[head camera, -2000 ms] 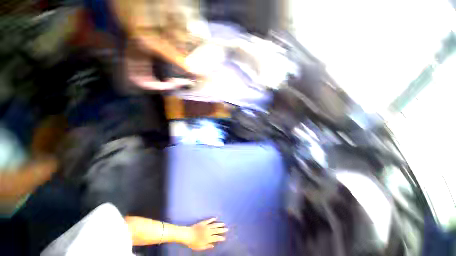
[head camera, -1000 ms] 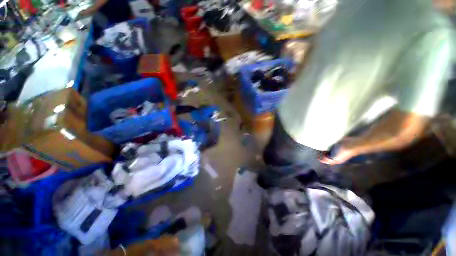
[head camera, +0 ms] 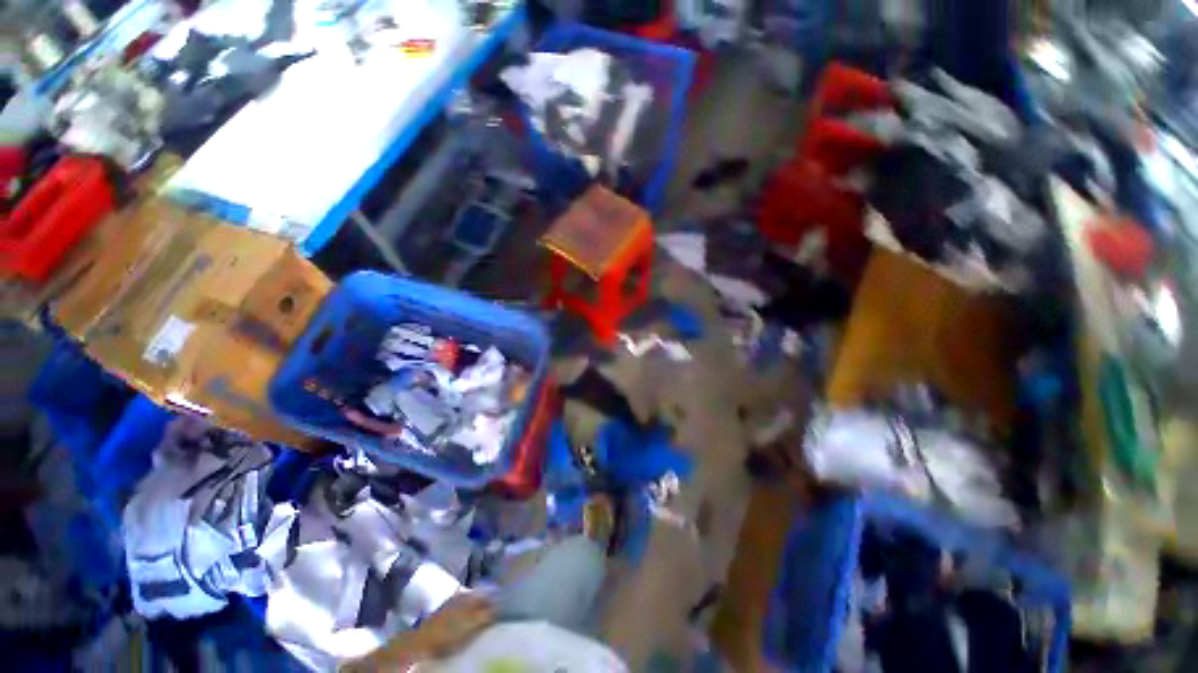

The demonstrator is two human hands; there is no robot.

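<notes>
White and dark cut cloth pieces point(head camera: 348, 565) lie in a loose heap at the lower left. A blurred bare forearm below a pale sleeve point(head camera: 558, 585) enters at the bottom edge and points left to this heap. It looks like my left arm. My left hand point(head camera: 392, 647) is blurred and partly cut off by the bottom edge at the heap's near side; its fingers and any hold on cloth cannot be made out. My right hand is out of the picture.
A blue basket point(head camera: 315, 375) holding white scraps stands behind the heap, beside a cardboard box point(head camera: 217, 309). A red stool point(head camera: 604, 302), a white table with blue edge point(head camera: 283, 145), and scraps on the floor lie beyond. Another blue basket point(head camera: 808, 585) with dark cloth is at lower right.
The view has swung left, towards the baskets and box. The person in a pale green shirt is out of view. A forearm now shows at the bottom by the cloth heap.
</notes>
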